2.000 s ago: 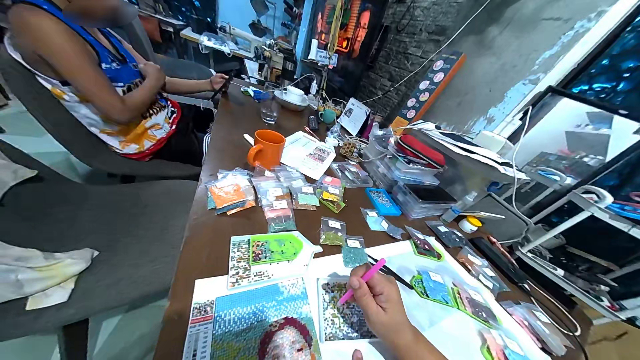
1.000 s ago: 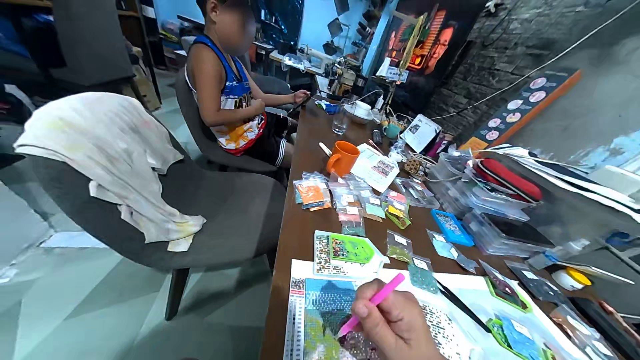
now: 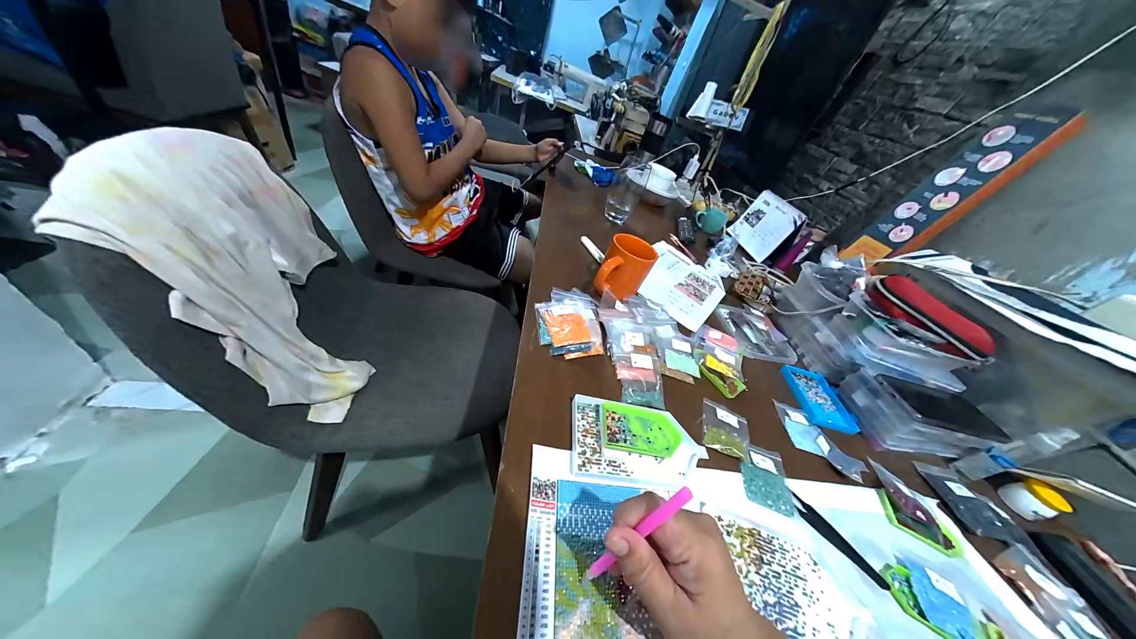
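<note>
My right hand [image 3: 679, 564] holds a pink diamond-painting pen [image 3: 641, 532], its tip down on the partly beaded diamond painting canvas [image 3: 590, 510] at the bottom centre. Just above the canvas, a green bead tray [image 3: 641, 429] rests on a white holder [image 3: 587, 457]. Small zip bags of beads, one with teal beads [image 3: 769, 486] and one with olive beads [image 3: 725, 429], lie right of that tray. Black tweezers [image 3: 839, 540] lie on the white sheet to the right of my hand. My left hand is not in view.
An orange mug [image 3: 625, 266], a printed sheet [image 3: 682, 286], more bead bags [image 3: 568, 327] and a blue tray [image 3: 820, 400] stand or lie farther back. Plastic boxes [image 3: 914, 408] are at the right. A cloth hangs over a grey chair [image 3: 417, 355] at the left; a person [image 3: 426, 133] sits beyond it.
The view has swung left, showing more of the chair and floor. My right hand with the pen has gone from the patterned area right of the portrait onto the canvas's blue and green part.
</note>
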